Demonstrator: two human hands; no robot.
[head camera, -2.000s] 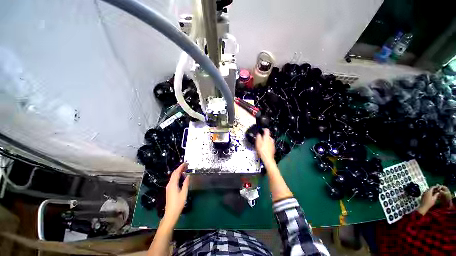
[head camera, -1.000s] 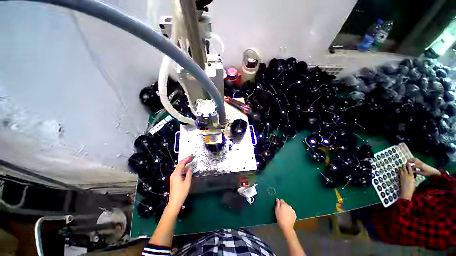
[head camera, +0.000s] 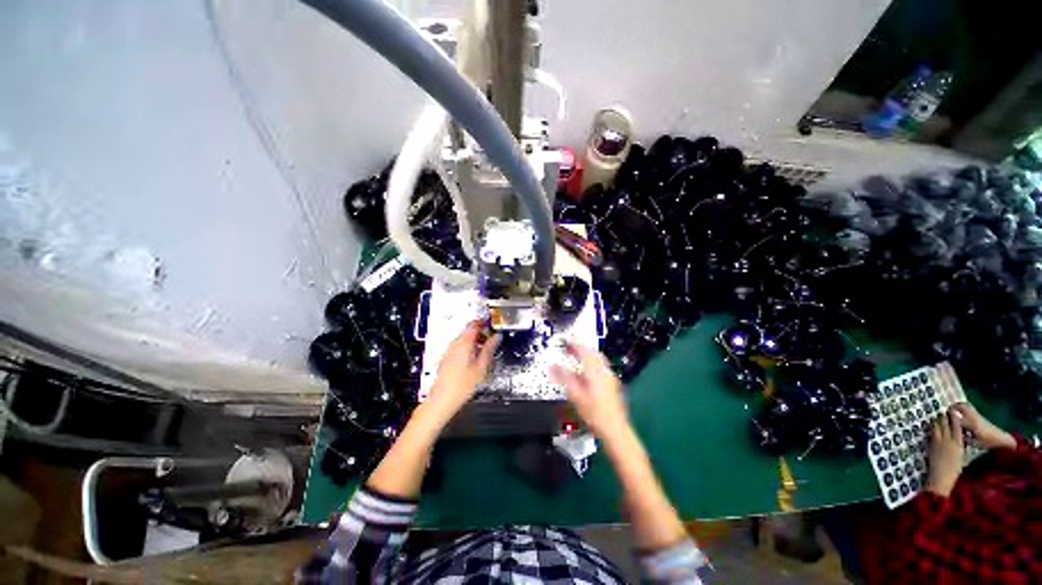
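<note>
The silver machine head (head camera: 509, 257) stands over the speckled white base plate (head camera: 451, 320). A dark unit (head camera: 520, 343) sits under the head, partly hidden. My left hand (head camera: 462, 363) is at its left side with the fingertips at or near it; whether they grip it cannot be told. My right hand (head camera: 591, 386) is blurred over the right front of the plate, fingers towards the centre; its hold cannot be told. Another black housing (head camera: 566, 297) rests on the plate at the right rear.
Black housings (head camera: 697, 217) are heaped right of the machine, and more (head camera: 360, 343) lie at its left. A grey hose (head camera: 440, 91) arcs over the head. A white device (head camera: 577, 446) is at the base front. Another person's hands (head camera: 946, 451) are at a white tray (head camera: 903, 434).
My left hand has moved inward to the unit under the head. My right hand has moved from the green bench top up over the plate. The view has shifted.
</note>
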